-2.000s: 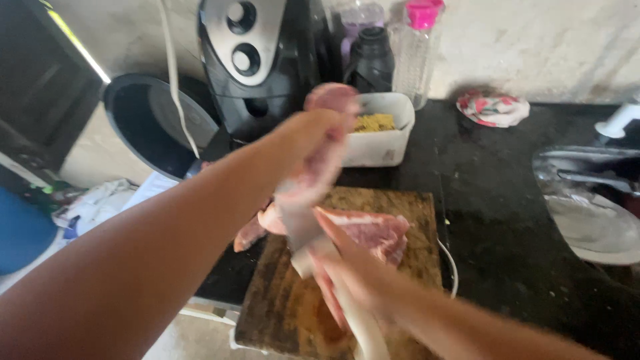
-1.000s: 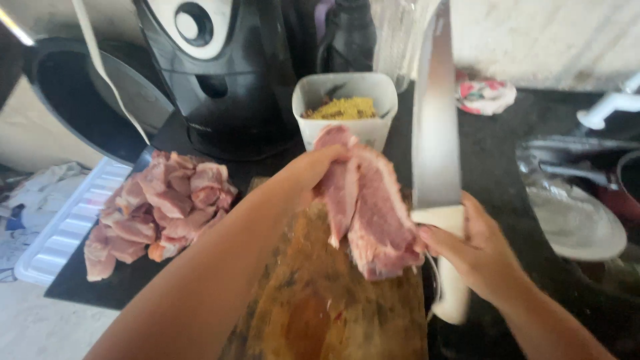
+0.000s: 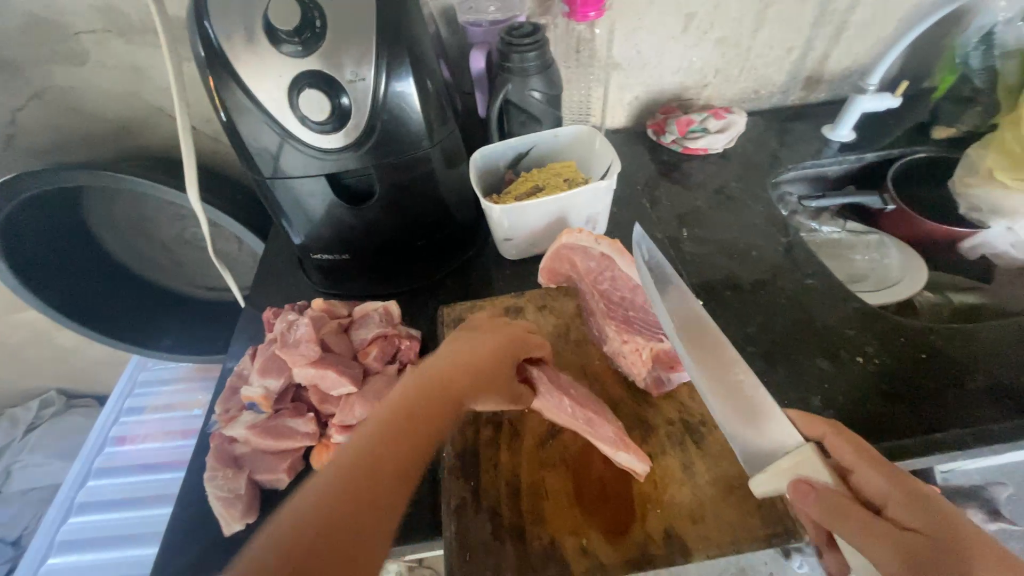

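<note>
My left hand [image 3: 492, 364] grips one end of a strip of raw meat [image 3: 588, 420] that lies over the wooden cutting board [image 3: 680, 512]. A larger slab of raw meat with a fat edge [image 3: 612, 308] rests at the board's back right. My right hand [image 3: 872, 496] holds a large kitchen knife [image 3: 712, 360] by its white handle, the blade pointing up and away, over the right part of the board. Left of the board, a heap of cut raw meat pieces [image 3: 320, 384] lies on the black counter.
Behind the board stand a white plastic tub [image 3: 548, 220] with yellow seasoning, a black air fryer [image 3: 376, 192] and a dark thermos [image 3: 528, 84]. A crumpled cloth [image 3: 696, 128] lies near the wall. The sink at right holds a plate [image 3: 868, 260] and a pot [image 3: 932, 196]. A large black basin [image 3: 128, 256] is at left.
One second ago my left hand held meat up before the tub; now it is lower, holding a strip at the board, and the slab lies apart from it. The knife has tilted from near upright.
</note>
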